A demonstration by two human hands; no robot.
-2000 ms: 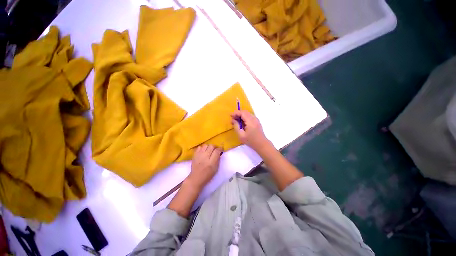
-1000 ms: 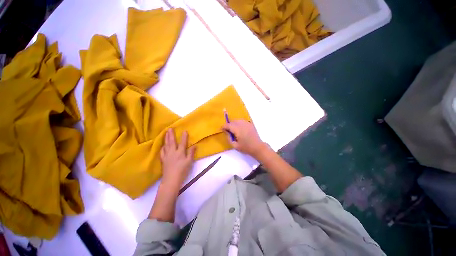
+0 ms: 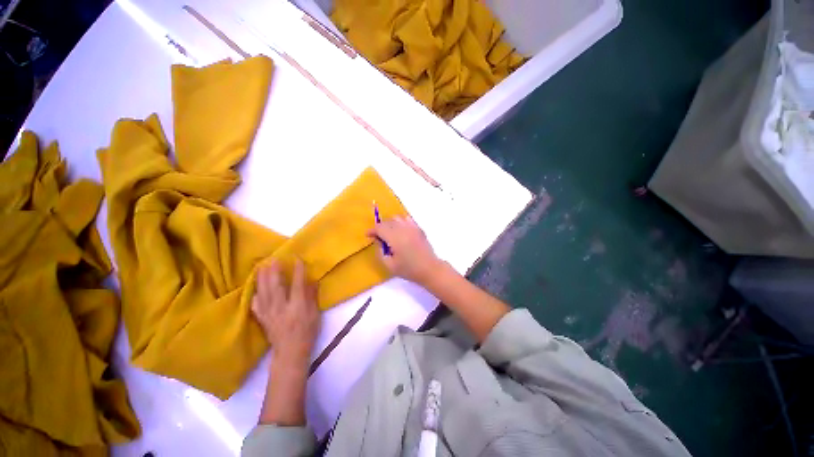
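A mustard-yellow garment (image 3: 192, 277) lies on the white table in front of me, one sleeve (image 3: 344, 228) laid flat and pointing up to the right. A seam or fold line runs along the sleeve. My right hand (image 3: 403, 250) rests at the sleeve end and holds a thin blue-purple pen (image 3: 378, 223), its upper end pointing away from me. My left hand (image 3: 287, 308) lies palm down on the sleeve's lower part, fingers apart. The pen's lower end is partly hidden by my right hand.
A thin dark strip (image 3: 341, 336) lies by the table's near edge. Brownish lines (image 3: 357, 120) run along the table (image 3: 482, 210). A yellow heap (image 3: 53, 312) lies at far left. A white bin (image 3: 544, 67) holds yellow cloth beyond the table. A grey-white bin (image 3: 714, 152) with white cloth stands at right.
The view has shifted right, so things appear further left and the phone is out of view. Since the oldest frame, my left hand has moved from the dark strip onto the sleeve. The pen stays in my right hand.
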